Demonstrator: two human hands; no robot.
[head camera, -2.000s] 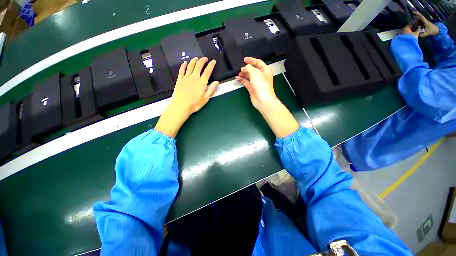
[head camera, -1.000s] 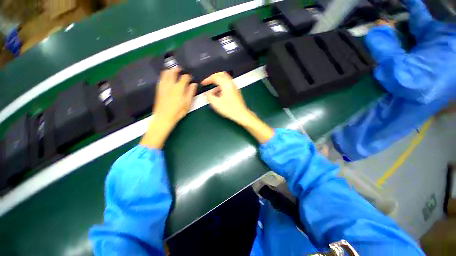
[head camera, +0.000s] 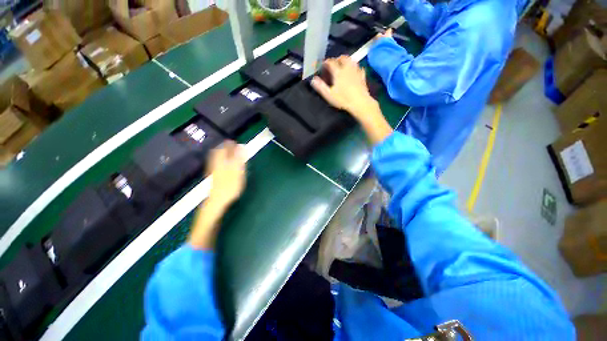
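Several open black gift boxes (head camera: 126, 194) stand in a row on the conveyor, with silvery-white items showing inside. Smooth black lids (head camera: 158, 158) with tiny pale logos lie between them. A large slotted black foam stack (head camera: 299, 123) sits on the bench to the right. My right hand (head camera: 344, 83) is on the far top part of the stack, fingers bent; a grip on a piece cannot be made out. My left hand (head camera: 227, 174) is blurred, over the white rail beside the boxes, its fingers hard to read.
A white guide rail (head camera: 143, 238) edges the belt on the near side. White posts (head camera: 315, 40) rise behind the foam stack. A person in blue (head camera: 446, 60) works at the right. Brown cartons (head camera: 46, 46) stand back left and far right. A plastic-lined carton (head camera: 346, 230) with black foam is below the bench.
The view has swung to the right. My right hand has moved from near the boxes onto the foam stack. My left hand has come off the box row to the rail.
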